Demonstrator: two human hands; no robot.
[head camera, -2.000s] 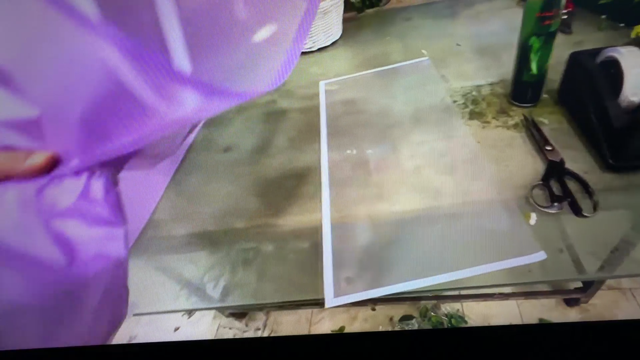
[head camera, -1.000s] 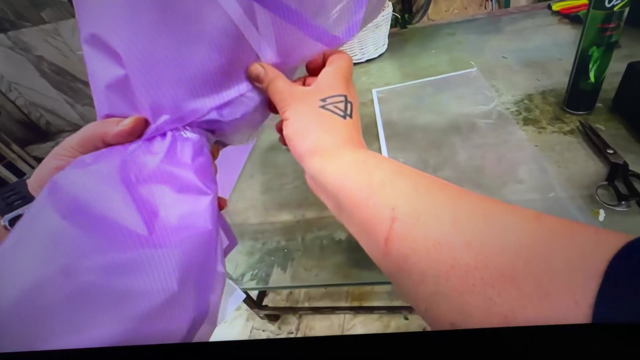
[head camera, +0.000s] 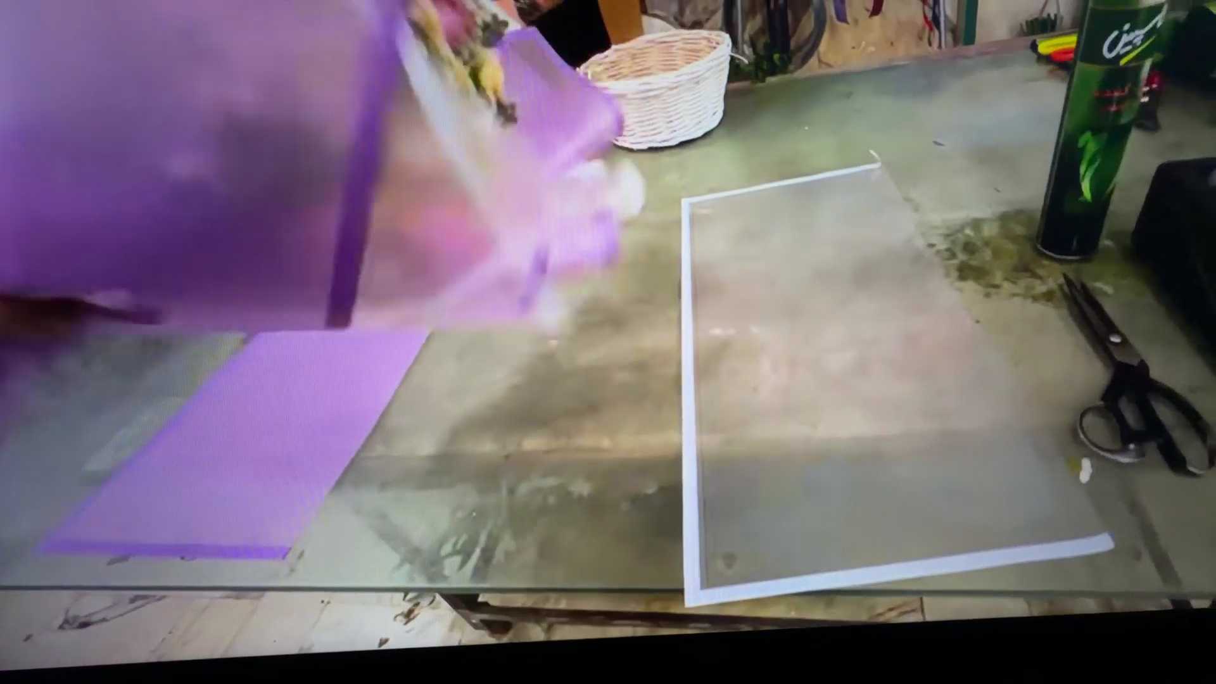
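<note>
Blurred by motion, a bouquet in purple wrapping (head camera: 218, 171) fills the upper left, with flowers showing at its open side. My left hand (head camera: 47, 318) is a dark blur at the left edge, closed on the lower part of the bouquet; its fingers are mostly hidden. Below it a flat purple wrapping sheet (head camera: 247, 446) lies on the glass-topped table (head camera: 532, 532). Right of the middle lies a clear film sheet with a white border (head camera: 692, 399). My right hand is out of view.
Black-handled scissors (head camera: 1126, 380) lie at the right, near a green spray can (head camera: 1092, 133) and a black object (head camera: 1178, 247), perhaps a tape dispenser. A white wicker basket (head camera: 670, 95) stands at the back. The table's near edge runs along the bottom.
A second ago my right hand was on the purple wrapping; now it is out of view. The bouquet has moved up and turned, showing its flowers and more of the purple sheet beneath.
</note>
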